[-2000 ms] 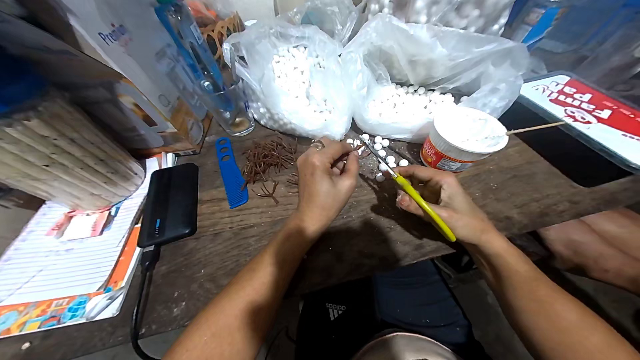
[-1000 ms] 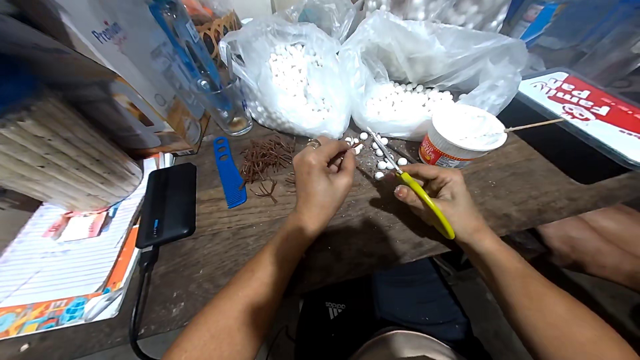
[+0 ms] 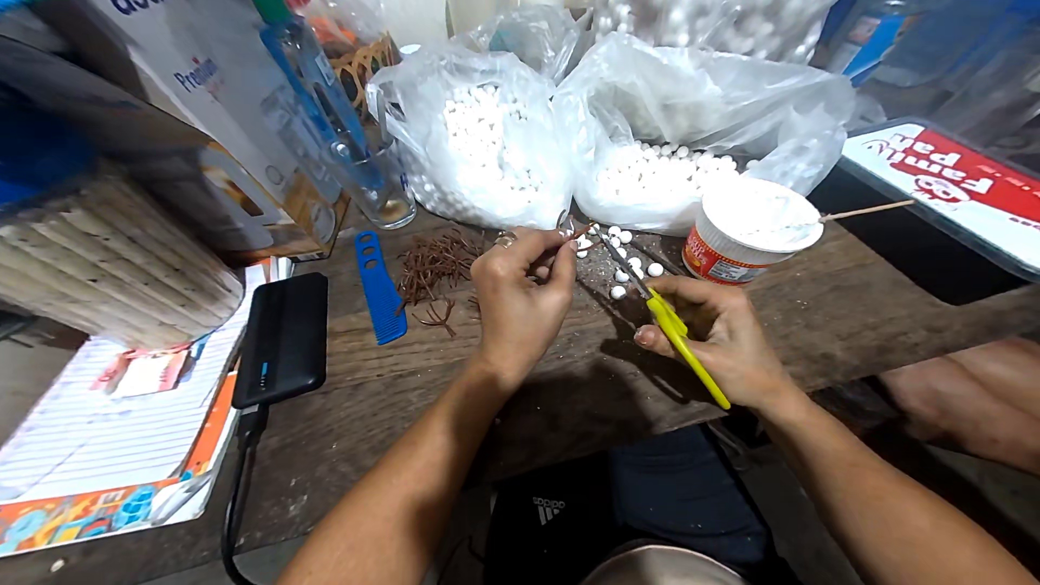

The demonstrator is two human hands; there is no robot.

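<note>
My left hand (image 3: 524, 288), with a ring on one finger, pinches a small brown branched piece (image 3: 578, 233) between thumb and fingers. My right hand (image 3: 715, 333) holds scissors with yellow handles (image 3: 682, 345); their metal blades point up and left, the tips close to the brown piece. Small white foam balls (image 3: 655, 269) lie scattered on the wooden table around the blades. A pile of similar brown pieces (image 3: 439, 260) is just left of my left hand, beside a blue comb (image 3: 379, 284). Right of the blades stands a paper cup (image 3: 751, 231) with white stuff and a thin stick in it.
Two plastic bags of white balls (image 3: 487, 154) (image 3: 674, 166) stand behind my hands. At left are a black power bank (image 3: 283, 337) with a cable, lined paper (image 3: 97, 431), a bundle of sticks (image 3: 114, 260) and a glass (image 3: 382, 191). A black box with a red-and-white lid (image 3: 967, 175) is at right. Another person's leg (image 3: 975, 398) shows at lower right.
The brown piece now shows above my left fingertips, against the scissor tips. Both hands remain in about the same place, the right one still holding the scissors.
</note>
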